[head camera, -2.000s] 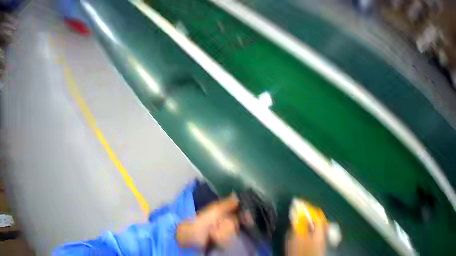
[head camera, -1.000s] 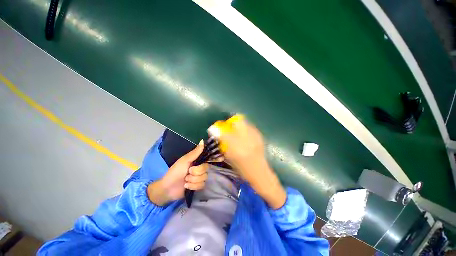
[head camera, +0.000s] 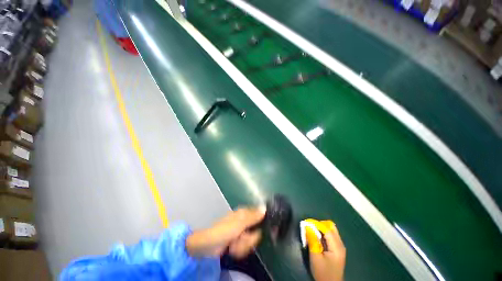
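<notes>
My left hand (head camera: 234, 231), at the bottom centre, is closed on a bunch of black watches (head camera: 279, 215), held over the dark-green bench; the bunch is blurred. My right hand (head camera: 327, 253) is just to the right of it, with bright yellow-orange finger coverings. It pinches a small white wipe (head camera: 303, 232) at its fingertips. A gap shows between the wipe and the watches. A single bent black strap or watch (head camera: 221, 102) lies on the bench farther ahead.
The dark-green bench (head camera: 181, 96) runs beside a green conveyor belt (head camera: 352, 159) with white rails. Several black watches lie across the belt ahead, and a small white piece (head camera: 315, 133) is at its near rail. Cartons on shelves (head camera: 22, 134) stand left beyond the aisle. Someone in blue is at the top left.
The view has swung from steeply down to ahead along the bench. My right hand, which was against the straps, is now apart from them. The bent strap and far watches have come into view.
</notes>
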